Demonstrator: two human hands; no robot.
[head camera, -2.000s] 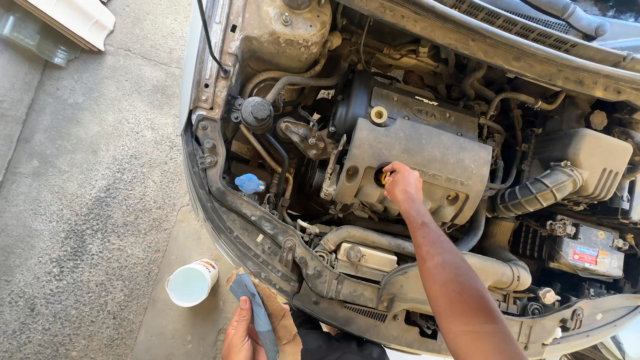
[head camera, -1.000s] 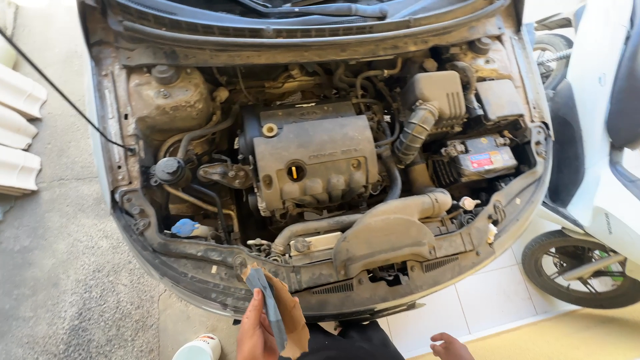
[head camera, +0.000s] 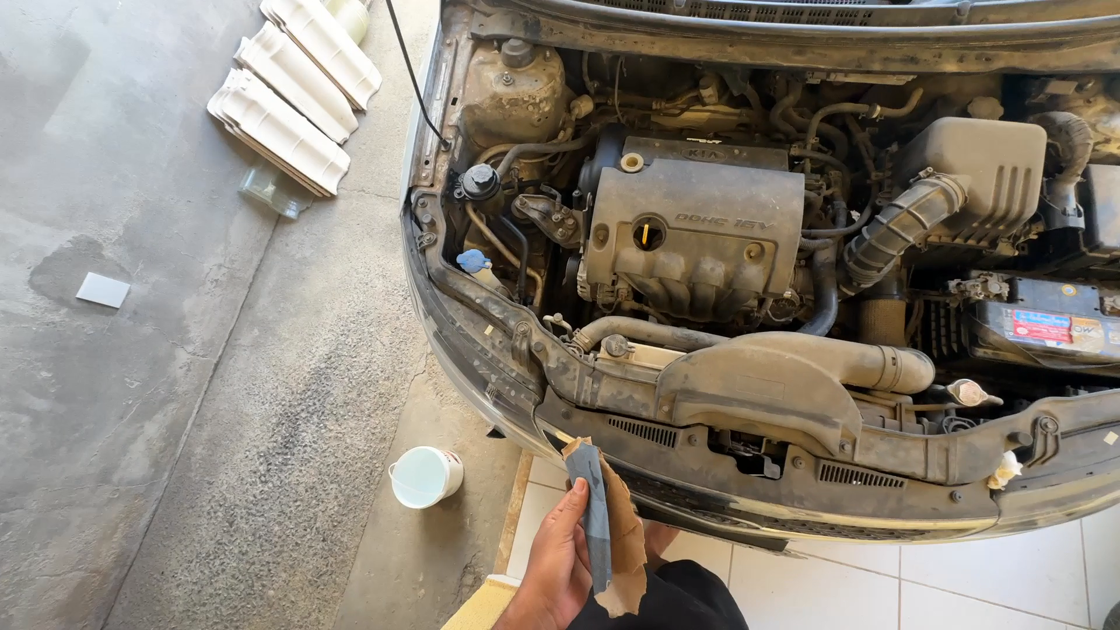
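Observation:
My left hand (head camera: 560, 560), low in the middle of the view, holds a folded blue-grey cloth or paper (head camera: 597, 525) together with a torn piece of brown cardboard or paper (head camera: 623, 542). Both lie just in front of the car's front edge. My right hand is out of view. Beyond is the open engine bay, with a dusty plastic engine cover (head camera: 700, 219). A yellow dipstick handle (head camera: 646, 234) shows in the round opening of that cover. The blue cap of the washer fluid reservoir (head camera: 473, 261) is at the bay's left side.
A white bucket (head camera: 426, 477) stands on the concrete left of my left hand. The car battery (head camera: 1050, 324) and air filter housing (head camera: 980, 175) are at the right. Stacked white roof tiles (head camera: 289, 114) lie at upper left. A thin black rod (head camera: 416, 74) rises from the bay's left edge.
Two seconds ago my right hand was at the round opening in the engine cover; it then drew back low and has left the view. My left hand still holds the same pieces.

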